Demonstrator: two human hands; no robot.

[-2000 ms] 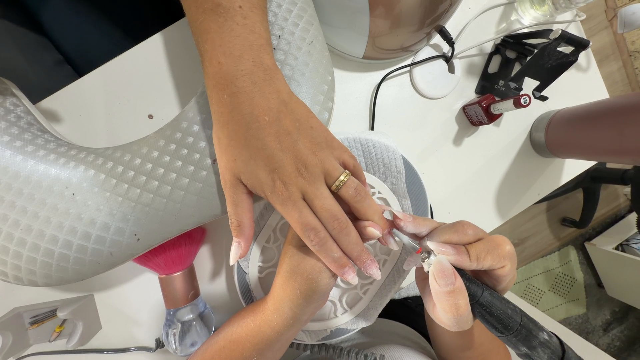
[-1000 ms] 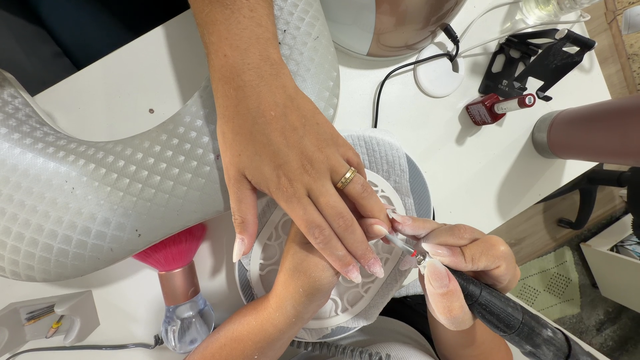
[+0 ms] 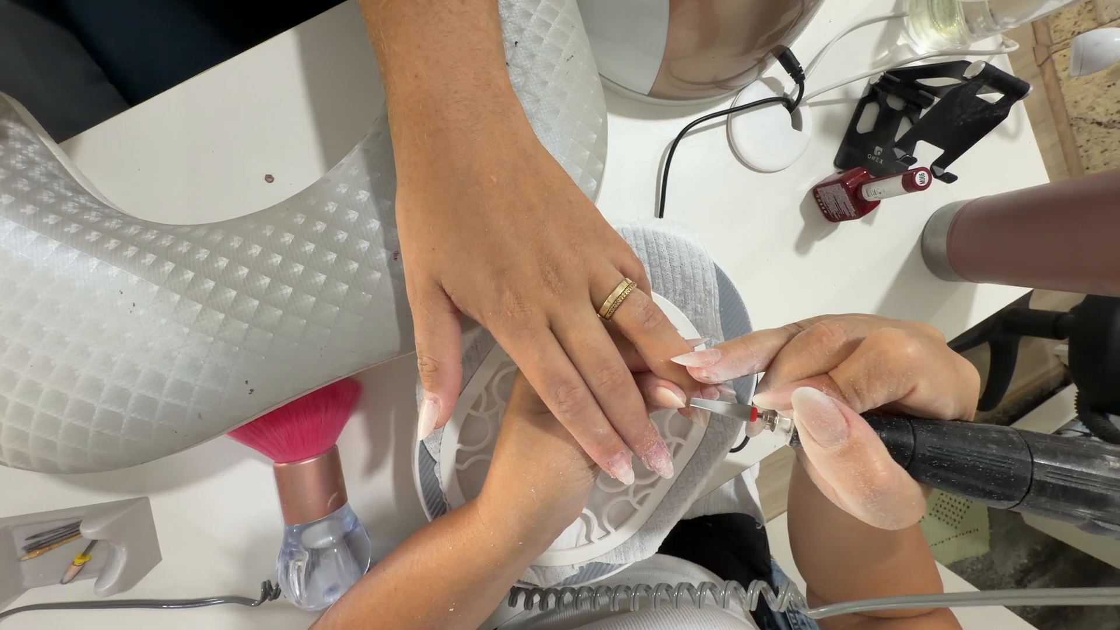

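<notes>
My right hand (image 3: 866,402) holds a black electric nail drill handpiece (image 3: 989,455). Its tapered metal bit (image 3: 722,409), with a red band, points left at a fingertip of another person's hand (image 3: 525,254), which reaches down from the top with a gold ring (image 3: 617,298). From below, my left hand (image 3: 547,437) grips that person's fingers near the tips; much of it is hidden beneath them. Under the hands lies a white openwork plate (image 3: 604,516) on a grey ribbed cloth (image 3: 678,271). White dust coats my right fingers and the person's nails.
A silver quilted armrest (image 3: 289,289) spans the left. Below it are a pink-bristled dust brush (image 3: 306,429) and a tray of drill bits (image 3: 131,538). At upper right are a dark red polish bottle (image 3: 844,194), a black stand (image 3: 919,118) and a pink tumbler (image 3: 1041,232). A coiled cord (image 3: 647,598) crosses the bottom.
</notes>
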